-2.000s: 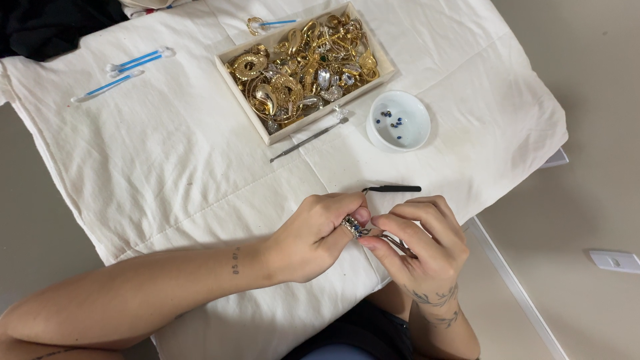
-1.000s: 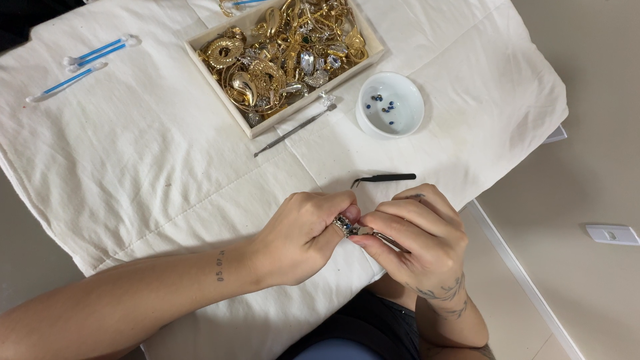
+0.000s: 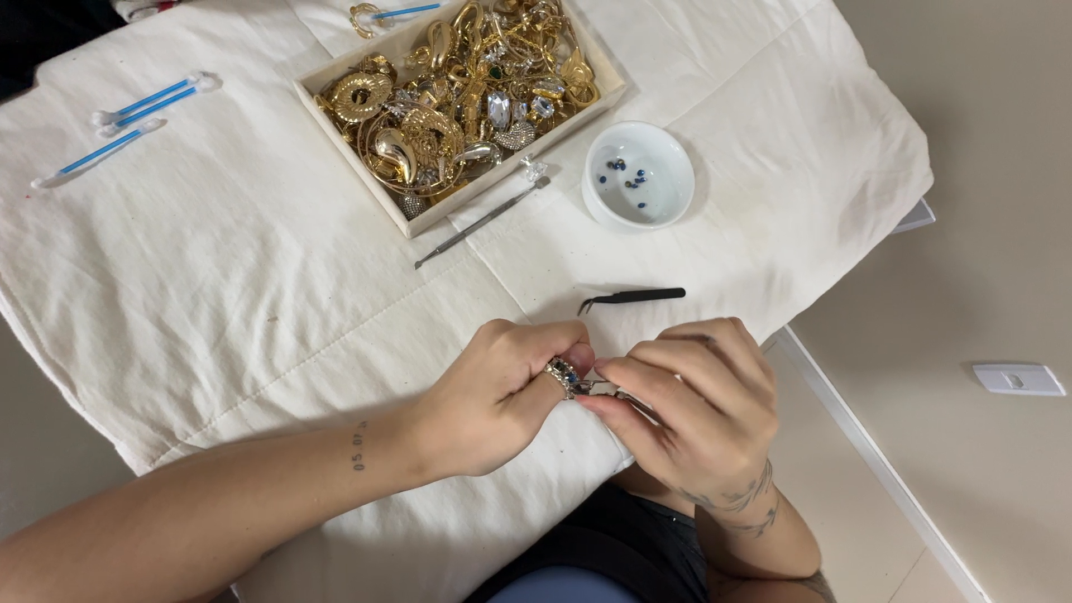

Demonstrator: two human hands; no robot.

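My left hand [image 3: 502, 394] is closed on a silver-coloured piece of jewelry [image 3: 563, 375] set with dark blue stones, pinched at the thumb and forefinger. From the right, my right hand [image 3: 695, 402] grips a slim metal tool [image 3: 630, 400], whose front part meets the jewelry; its exact kind is hidden by the fingers. Just beyond the hands lie black tweezers [image 3: 641, 296] with bent tips. A white bowl [image 3: 596, 197] farther back holds several small dark blue stones [image 3: 634, 180].
A pale tray [image 3: 360, 180] full of gold and silver jewelry stands at the back. Beside it lies a double-ended metal tool [image 3: 481, 222]. Several blue-stemmed cotton swabs [image 3: 155, 109] rest at the left on the white cloth [image 3: 251, 276]. One more swab [image 3: 406, 11] touches a gold piece [image 3: 364, 21].
Both hands stay together at the jewelry, with little plain change in their grip. The view has shifted somewhat.
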